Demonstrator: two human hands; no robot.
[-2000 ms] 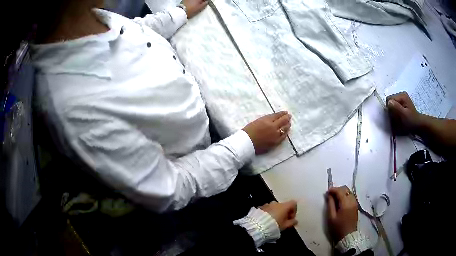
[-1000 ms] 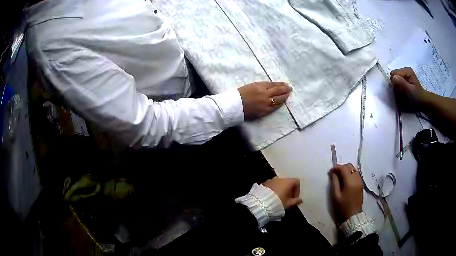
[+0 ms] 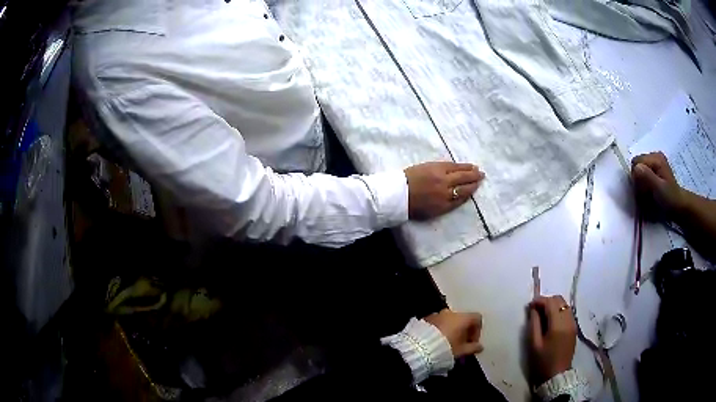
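A pale grey-green garment (image 3: pixel 502 126) lies flat on the white table, with its dark front line running down to the hem. My right hand (image 3: pixel 552 334) rests on the table and holds the short end of a tape measure (image 3: pixel 581 243) between its fingers. The tape runs up beside the hem and curls near my hand. My left hand (image 3: pixel 458 331) is loosely curled at the table's near edge, and I see nothing in it. Both my cuffs are white and frilled.
A person in a white shirt (image 3: pixel 196 102) lays a hand on the front edge near the hem. Another person's hand (image 3: pixel 655 182) reaches in from the right, near a red pencil (image 3: pixel 638 259) and written sheets (image 3: pixel 679 149). A dark bag (image 3: pixel 677 268) lies right.
The view has shifted, so the table and garment sit lower and further right than one second ago. My hands and the other hands keep nearly the same places on the table.
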